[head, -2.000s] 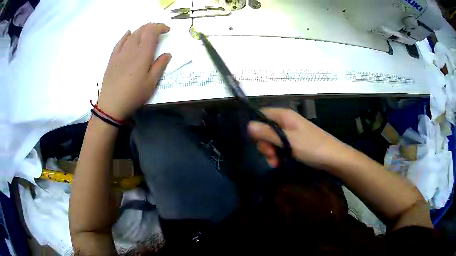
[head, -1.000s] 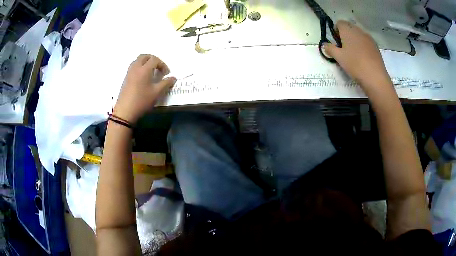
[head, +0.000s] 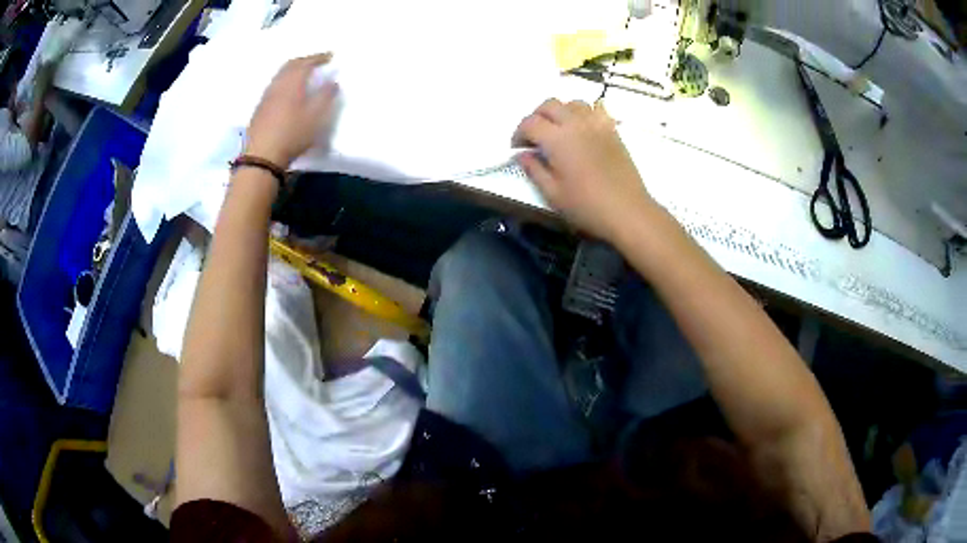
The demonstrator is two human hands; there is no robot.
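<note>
A large white garment piece [head: 424, 85] lies over the left part of the white machine table, and its near edge hangs at the table's front. My left hand [head: 295, 111] is on the cloth at the left, slightly blurred, with its fingertips against the white fabric. My right hand [head: 578, 159] pinches the cloth's near right edge between thumb and fingers, below the needle area. The black fabric shears [head: 838, 175] lie on the table at the right, handles toward me, touched by no hand.
The sewing machine's needle plate [head: 691, 76] is at the top, with a yellow piece [head: 592, 49] beside it. A blue bin [head: 69, 308] stands at the left. A yellow tube [head: 350, 292] crosses cardboard below, near white cloth [head: 318, 408]. Another person's arm shows at the upper left.
My right hand has left the shears on the table and moved left to pinch the cloth's edge. My left hand has moved up on the cloth. The view has turned to the left.
</note>
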